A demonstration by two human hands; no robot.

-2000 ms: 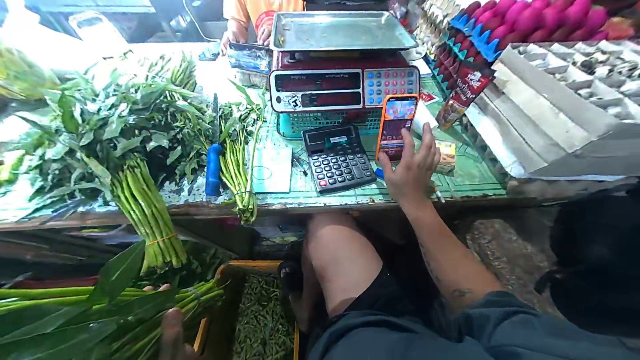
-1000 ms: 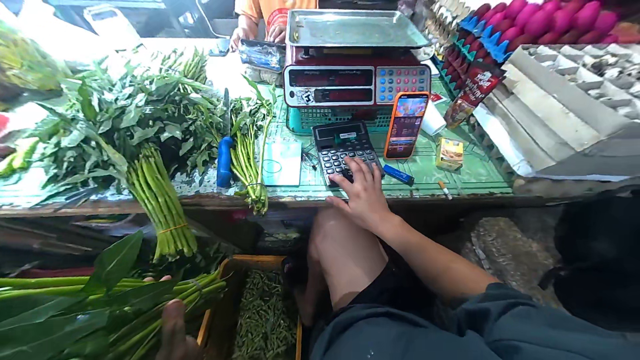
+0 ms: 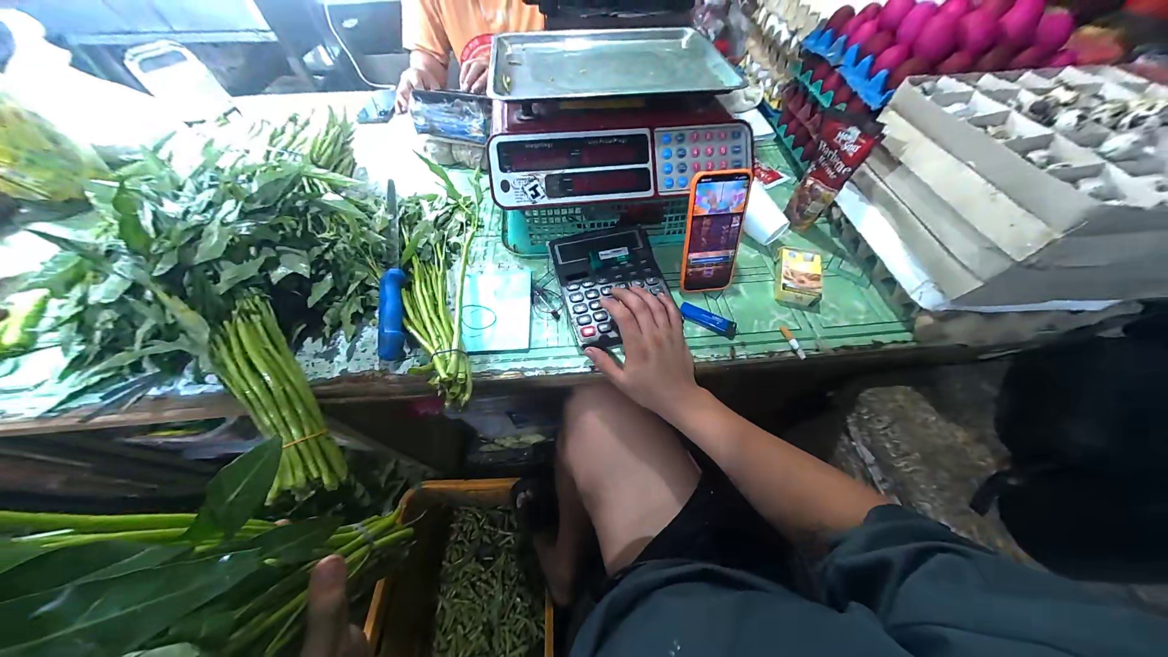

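Note:
My right hand [image 3: 646, 342] rests on the lower keys of a black desk calculator [image 3: 602, 260], fingers spread, gripping nothing. Beside it a smartphone in an orange case [image 3: 717, 230] stands propped against the digital scale [image 3: 584, 164]. At the lower left, my left hand [image 3: 330, 607] is closed around a bunch of leafy green stems [image 3: 137, 570]; mostly the thumb shows, the other fingers being hidden. More bundled leafy greens [image 3: 274, 392] lie on the counter, their tied stems hanging over its edge. A blue-handled knife [image 3: 391, 315] lies between them and a smaller bundle [image 3: 438, 319].
A blue lighter [image 3: 708, 319], a cigarette [image 3: 791, 342] and a small yellow box [image 3: 799, 276] lie on the counter. Egg trays and a divided carton [image 3: 995, 210] stand right. A yellow crate [image 3: 456, 493] holds cut stems below. Another person's hands [image 3: 443, 80] are behind the scale.
My right hand was at the phone two seconds ago, then moved left and down onto the calculator. The phone now stands by itself against the scale. My left hand stays around the greens.

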